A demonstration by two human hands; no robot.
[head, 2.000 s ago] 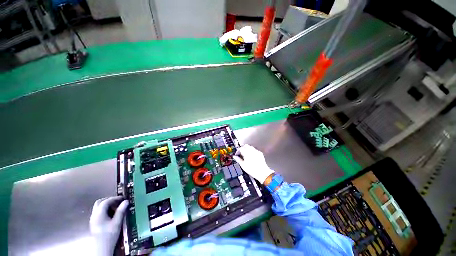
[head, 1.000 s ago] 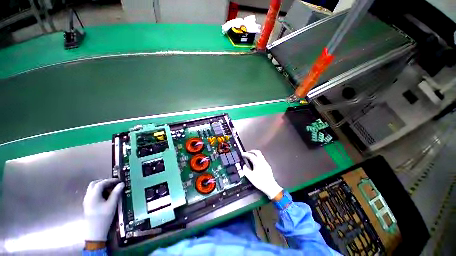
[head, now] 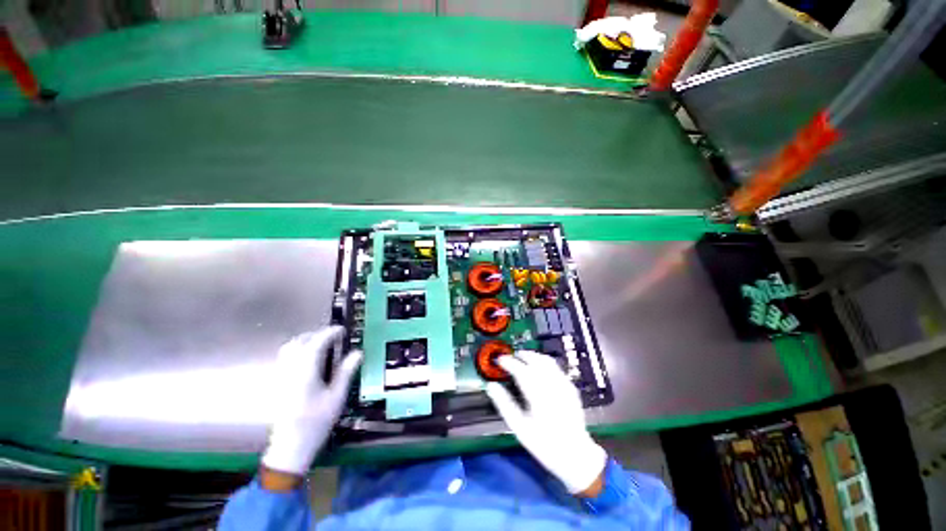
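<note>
A green circuit board (head: 470, 355) with three orange-red toroidal inductors (head: 490, 315) lies in a black carrier (head: 588, 353) on the metal sheet. A pale green hold-down fixture (head: 439, 347) covers the left part of the board. My left hand (head: 309, 389), white-gloved, is at the carrier's left edge, thumb and fingers apart; whether it touches the edge is unclear. My right hand (head: 544, 415), white-gloved, is over the board's lower right part by the lowest inductor, fingers spread and slightly blurred; nothing shows in it.
A black parts tray (head: 729, 273) with small green pieces is at the bench's right end. A black tote (head: 898, 456) with a pallet and green frame is at lower right. A dark green conveyor belt (head: 363, 140) runs behind. An orange-wrapped post (head: 785, 164) stands at right.
The view has shifted, and the board appears straighter before me. My right hand has moved from the carrier's right edge to above the lower part of the board. The fixture still lies on the board.
</note>
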